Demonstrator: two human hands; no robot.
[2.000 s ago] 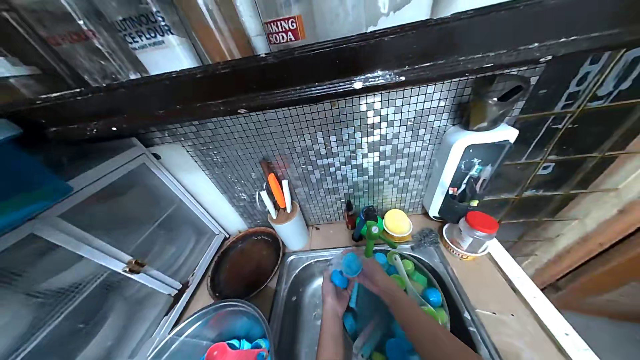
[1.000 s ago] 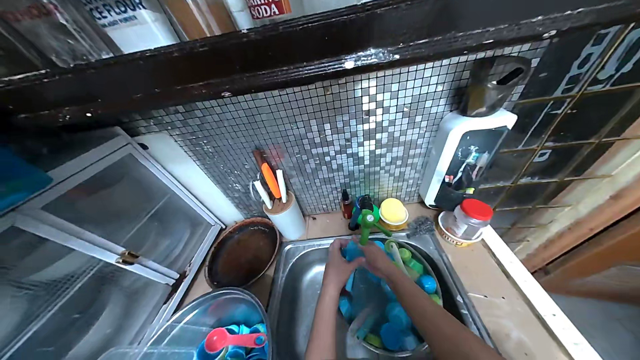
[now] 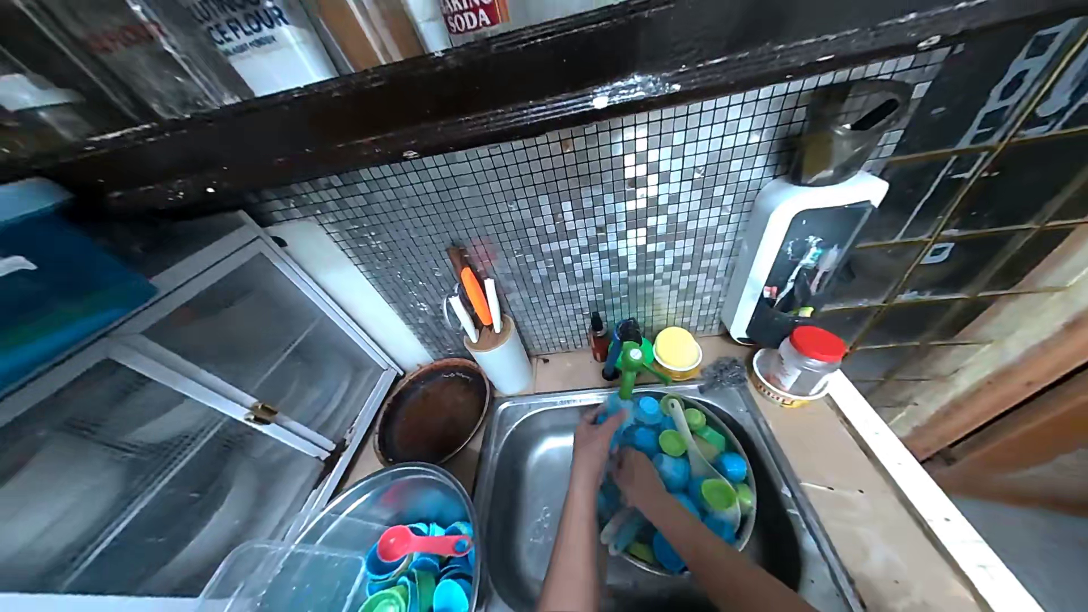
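Note:
My left hand (image 3: 593, 438) is around a light-blue plastic piece (image 3: 615, 410) just below the green faucet (image 3: 631, 365). Close by on its right, my right hand (image 3: 636, 478) is over the heap in the basin, its fingers partly hidden. The round basin (image 3: 750, 510) sits in the steel sink and holds many blue and green plastic cups or scoops (image 3: 671, 470), with a pale long-handled ladle (image 3: 693, 442) lying across them. At the lower left, a clear plastic tub (image 3: 463, 489) holds more blue and green scoops and a red measuring spoon (image 3: 421, 544).
A brown round pan (image 3: 433, 412) and a white knife holder (image 3: 503, 361) stand left of the sink (image 3: 531, 501). Behind it are a small bottle (image 3: 599, 338) and a yellow-lidded tub (image 3: 677, 350). A red-lidded jar (image 3: 807, 361) stands at right. A dark shelf (image 3: 510, 93) crosses overhead.
Both hands were close together near the faucet; my right hand is now lower, over the heap in the basin, while my left hand remains near the faucet.

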